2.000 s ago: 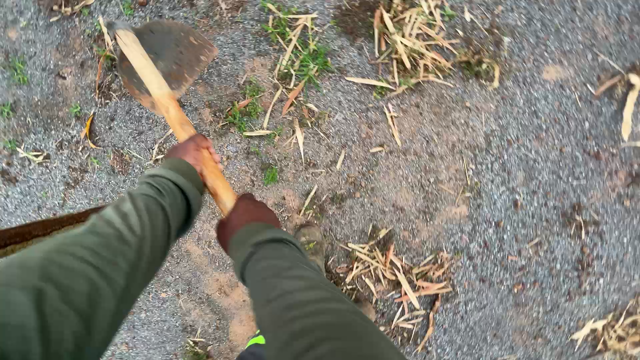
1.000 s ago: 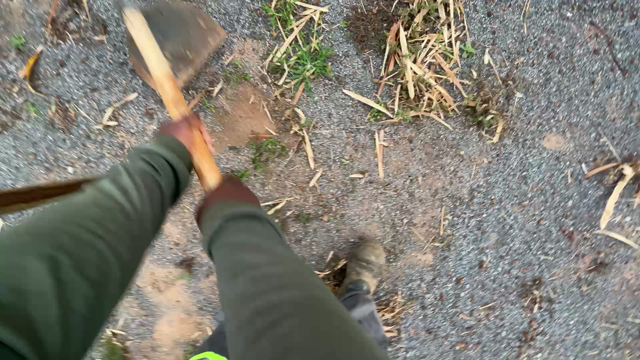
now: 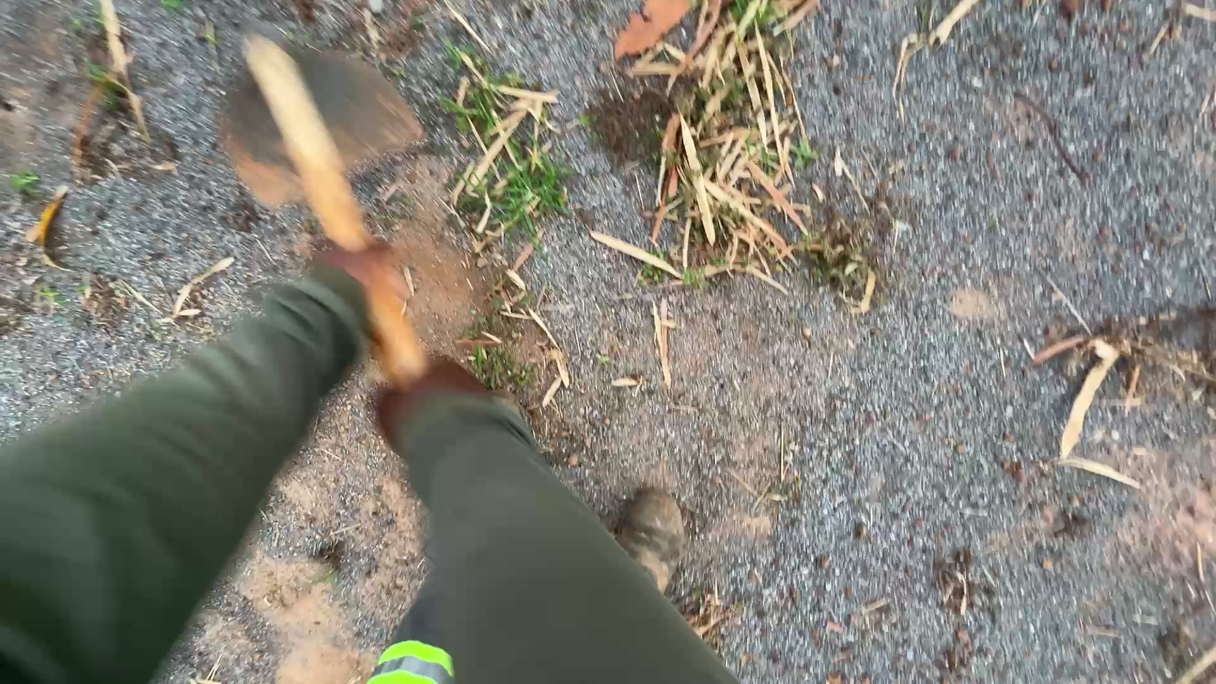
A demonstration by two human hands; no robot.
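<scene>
My left hand (image 3: 366,271) is closed around the wooden handle (image 3: 309,142) of a hoe, about midway along the part that shows. Close to the handle's near end, my right hand (image 3: 427,389) grips it too. The broad, rounded metal blade (image 3: 356,109) lies at the upper left, behind the handle's far end, and is blurred. Green sleeves cover both arms. To the right of the blade are a grass tuft (image 3: 532,185) and a pile of dry leaves and strips (image 3: 731,180).
My brown boot (image 3: 654,532) stands on gravelly ground (image 3: 902,427) at the lower middle. More dry strips (image 3: 1088,399) lie at the right. Reddish soil patches (image 3: 304,608) show at the lower left, beside a trouser leg with a bright reflective band (image 3: 413,662).
The dark-edged strip at the left in both earlier frames is out of view. My boot shows farther right of my arm than one second ago. Both hands have kept hold of the handle.
</scene>
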